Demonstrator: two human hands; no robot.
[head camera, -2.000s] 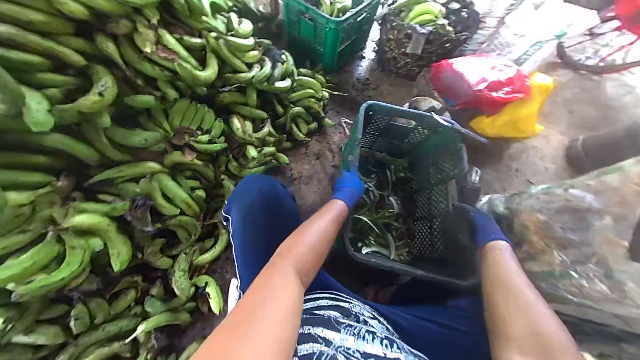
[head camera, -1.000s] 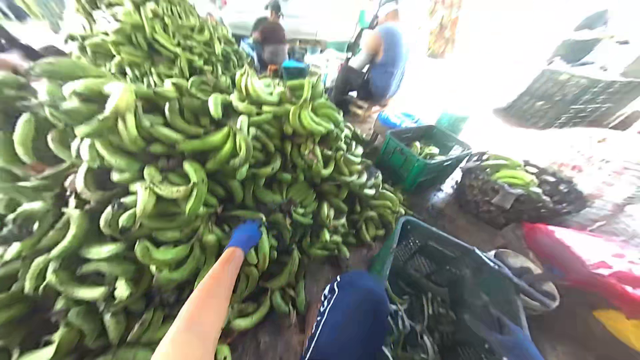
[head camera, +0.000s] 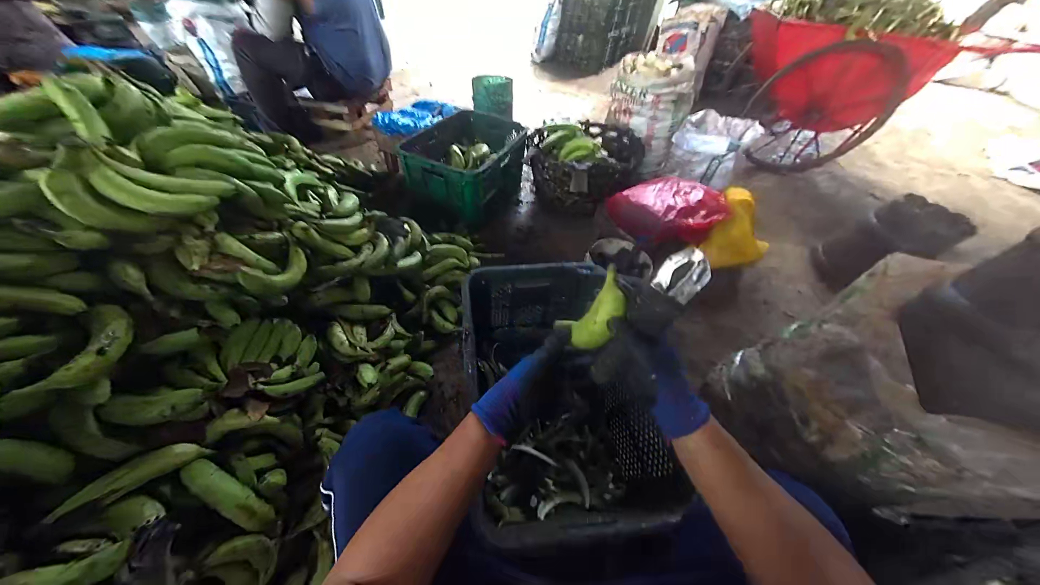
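Note:
Both hands wear blue gloves with dark palms and meet above a dark plastic crate (head camera: 528, 532) between my knees. A green plantain (head camera: 600, 315) is held between them: my left hand (head camera: 524, 382) has its lower left end, and my right hand (head camera: 650, 357) is against its right side. Whether my right hand also holds a tool cannot be told. Dark scraps and pale curved strips of peel (head camera: 561, 475) lie in the crate. A large heap of green plantains (head camera: 162, 268) fills the left side.
Beyond the crate stand a green crate (head camera: 459, 191) and a round basket (head camera: 585, 175) holding green fruit. Pink (head camera: 668, 210) and yellow (head camera: 734, 231) plastic bags lie to their right, near a red wheelbarrow (head camera: 845, 77). A seated person (head camera: 325, 57) is at the back left. Crumpled plastic sheeting (head camera: 845, 382) is at right.
My left hand has moved from the heap to above the crate and now holds a plantain. My right hand has come up from the crate's right side to meet it.

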